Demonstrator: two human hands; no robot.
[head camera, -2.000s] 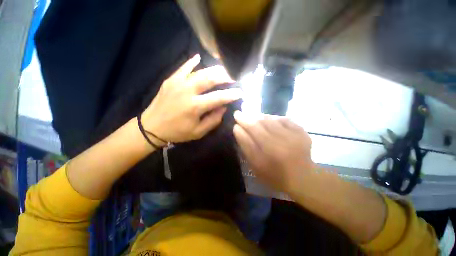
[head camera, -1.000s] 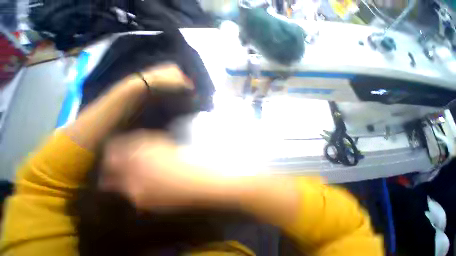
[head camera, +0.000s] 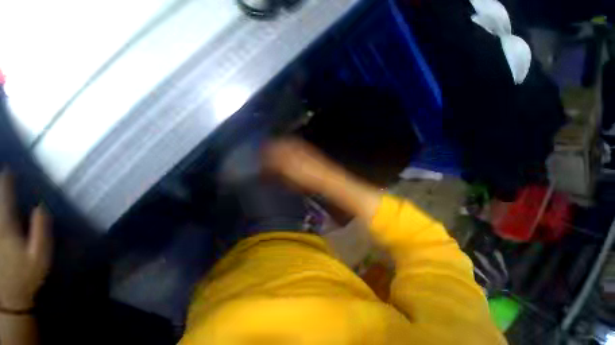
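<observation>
Black fabric (head camera: 81, 290) hangs at the left edge of the view, over the table's corner and down beside the lap. My left hand (head camera: 23, 249) lies on it at the far left, partly cut off by the edge; its grip is unclear. My right hand (head camera: 286, 162) is blurred, below the table edge near my lap; whether it holds anything cannot be told. The white table (head camera: 128, 60) has a grey ruled front edge. Black scissors loops (head camera: 259, 7) show at the top, cut off.
A blue crate (head camera: 404, 67) stands right of the table, with dark cloth beside it. White pieces (head camera: 507, 40) lie on dark cloth at upper right. A red item (head camera: 533, 214), a bright green item (head camera: 504, 313) and cardboard boxes (head camera: 574, 148) are at the right.
The view has swung right and down. The sewing machine is out of view. My right hand has moved from the black fabric to below the table edge; my left hand is now at the far left.
</observation>
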